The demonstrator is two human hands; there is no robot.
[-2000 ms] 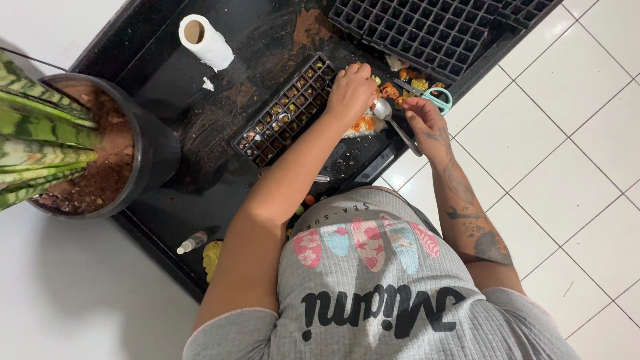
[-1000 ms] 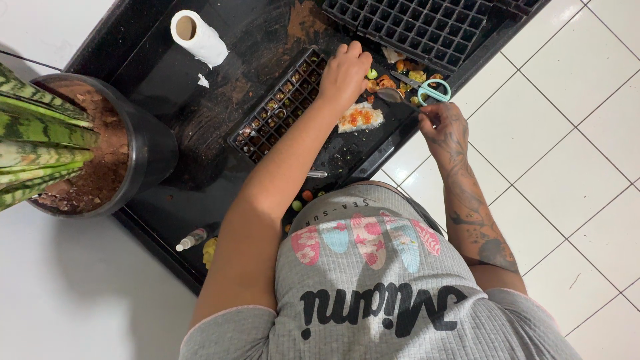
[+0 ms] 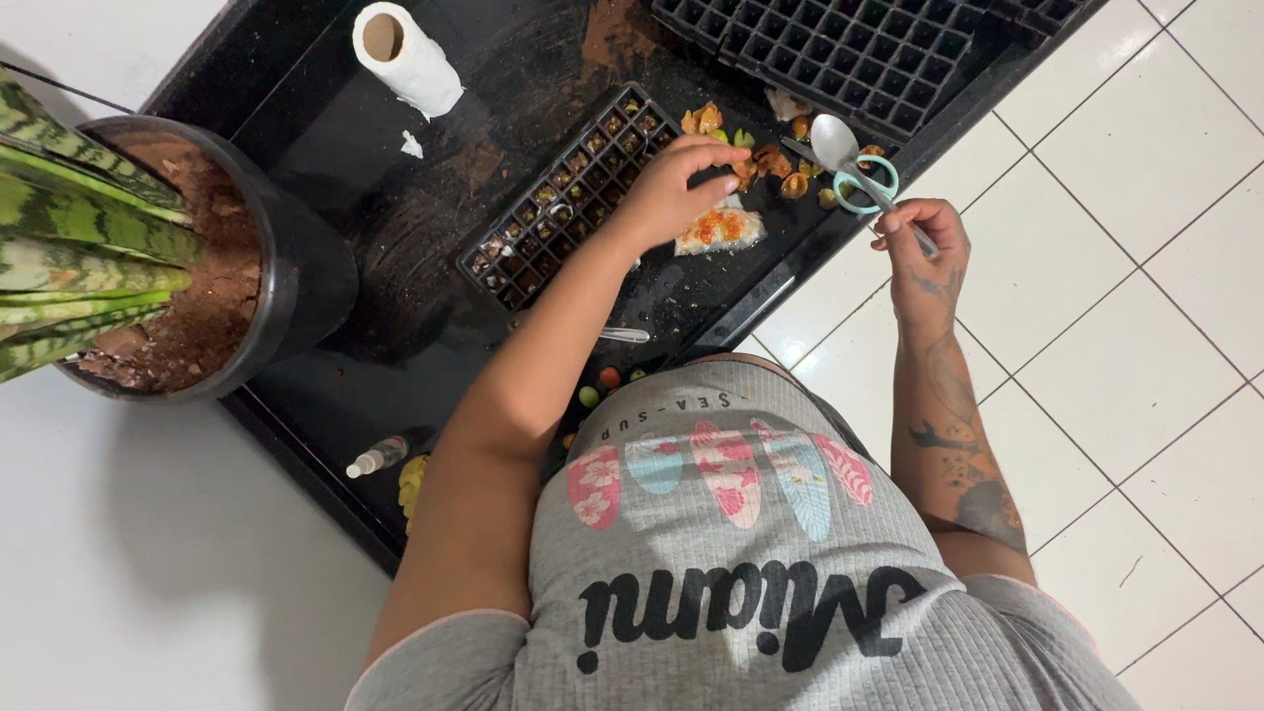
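My left hand hovers at the right edge of a black seedling tray, thumb and forefinger apart, with nothing visible between them. The tray's cells hold dark soil and small bits. Just right of that hand lies a white paper piece with orange pulp and seeds. My right hand grips a metal spoon by its handle, the bowl pointing up and left. Under the spoon are scissors with mint-green handles, beside orange and green fruit scraps. The hand covers part of the tray.
Larger black cell trays lie at the upper right. A paper roll stands at the upper left. A potted snake plant is at the left. A small bottle, another metal handle and small fruits lie nearer my body.
The spoon, earlier close to my left hand, has moved away to the right and lies across the scissors in view. The fingers of my left hand have spread apart.
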